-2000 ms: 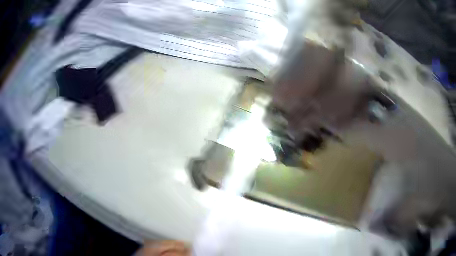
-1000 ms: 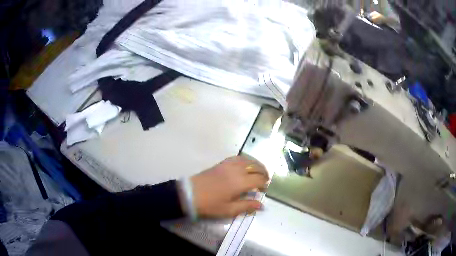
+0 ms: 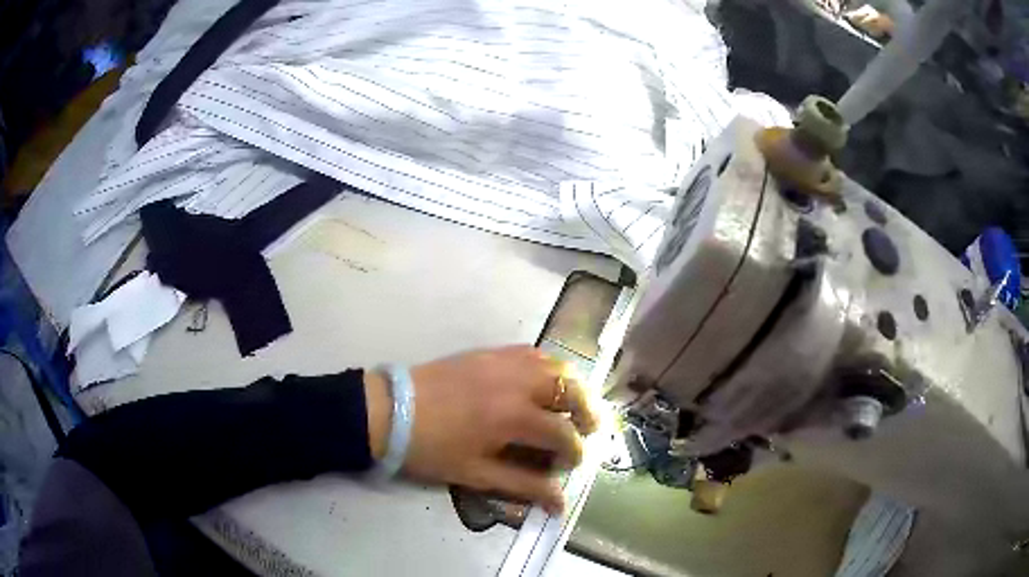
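Observation:
My left hand (image 3: 485, 426), with a ring and a pale wristband, lies beside the needle area, its fingertips on the narrow striped strip (image 3: 555, 539) with thin dark lines. The strip runs from the front table edge up past the presser foot (image 3: 649, 434) under the machine head (image 3: 739, 287). Bright light and the fingers hide the exact grip and needle point. The striped garment body (image 3: 451, 113) lies piled behind, its folded edge reaching the machine. My right hand is not in view.
A dark band (image 3: 203, 68) lies on the garment. A forked dark piece (image 3: 231, 265) and white scraps (image 3: 130, 321) lie at the table's left. Striped fabric (image 3: 878, 539) shows beneath the machine arm. Another person's hand (image 3: 869, 19) shows at top right.
Two seconds ago only fingers showed at the bottom edge. My left hand then came onto the strip and stays by the needle. The view has shifted, with the machine head now larger and sharper.

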